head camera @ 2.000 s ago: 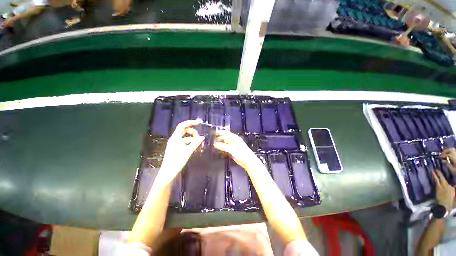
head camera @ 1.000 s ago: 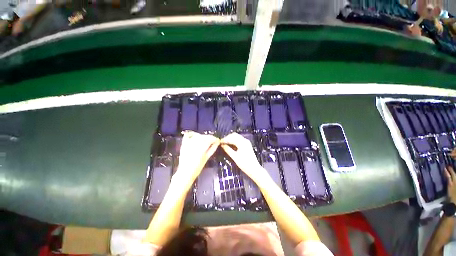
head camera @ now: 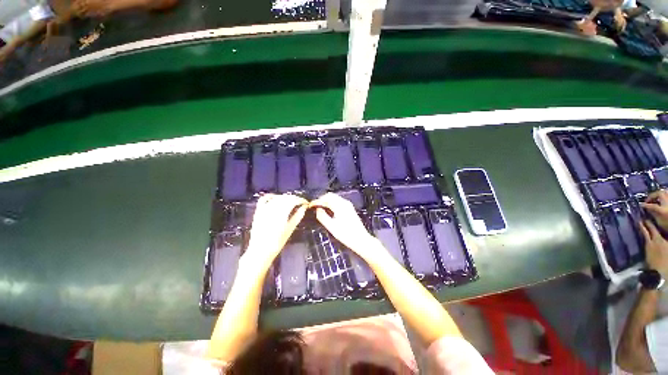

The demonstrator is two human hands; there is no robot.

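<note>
A black blister tray (head camera: 437, 275) holds purple phone cases (head camera: 419, 245) in an upper row, a sideways middle row and a lower row. A clear sticker sheet (head camera: 327, 261) with a grid of small rectangles lies over cases in the lower row. My left hand (head camera: 280, 217) and my right hand (head camera: 335, 214) meet fingertip to fingertip over the middle row. Their fingertips are pinched close together. Whatever is between them is too small to tell.
A smartphone (head camera: 480, 201) lies right of the tray on the dark green bench. Another filled tray (head camera: 611, 192) is at the far right, with a person's hands on it. A green conveyor (head camera: 183, 102) and a white post (head camera: 362, 66) stand beyond. A red stool (head camera: 505, 329) is below.
Since two seconds ago my hands have come together at the fingertips, and the gridded sheet now shows over the lower cases. Since one second ago the hands look nearly the same; the view has shifted.
</note>
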